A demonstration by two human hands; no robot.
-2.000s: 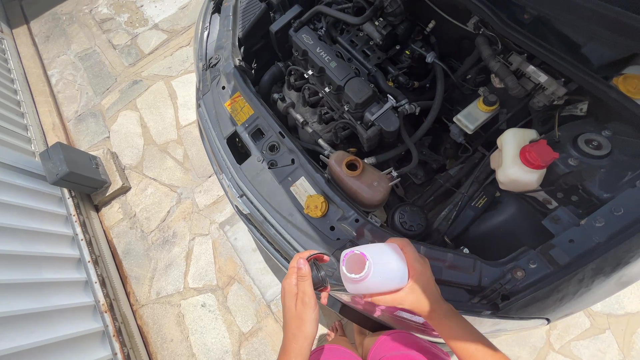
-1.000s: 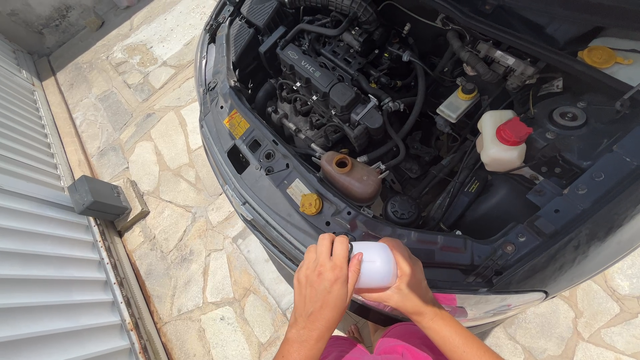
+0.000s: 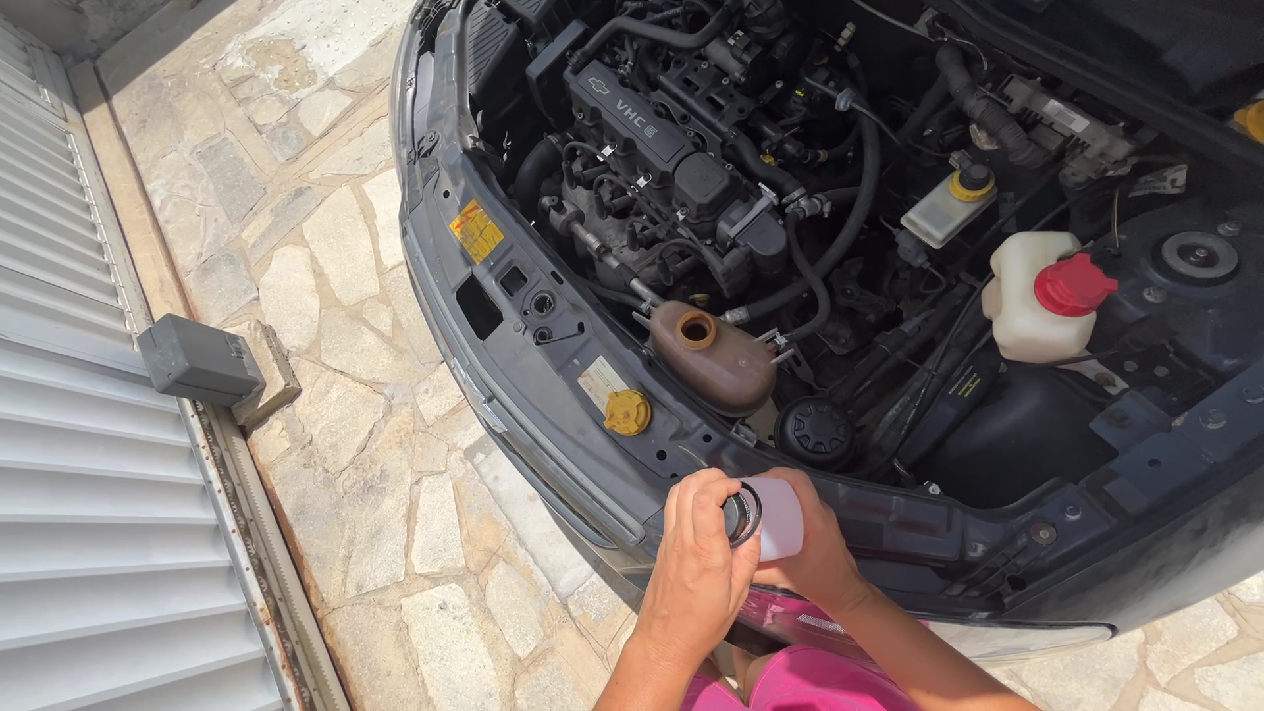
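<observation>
Over the car's front edge, my left hand point(image 3: 696, 563) grips a black cap point(image 3: 741, 513) at the mouth of a translucent plastic bottle point(image 3: 778, 518) with pinkish contents. The bottle's far side is held by my right hand point(image 3: 820, 548). Whether the cap is seated on the neck cannot be told. Beyond my hands, the brown coolant expansion tank point(image 3: 716, 365) has its round filler neck uncovered. A yellow cap point(image 3: 627, 412) lies on the front panel left of that tank.
The engine point(image 3: 642, 128) fills the bay's middle. A white reservoir with a red cap point(image 3: 1074, 286) and a brake fluid reservoir point(image 3: 946, 207) stand at the right. A gray box point(image 3: 197, 360) sits by the white gate point(image 3: 89, 494); stone paving point(image 3: 341, 247) lies between gate and car.
Two seconds ago the bottle's mouth was uncovered, with the black cap apart in my left hand. Cap and left hand have since come to the bottle's mouth.
</observation>
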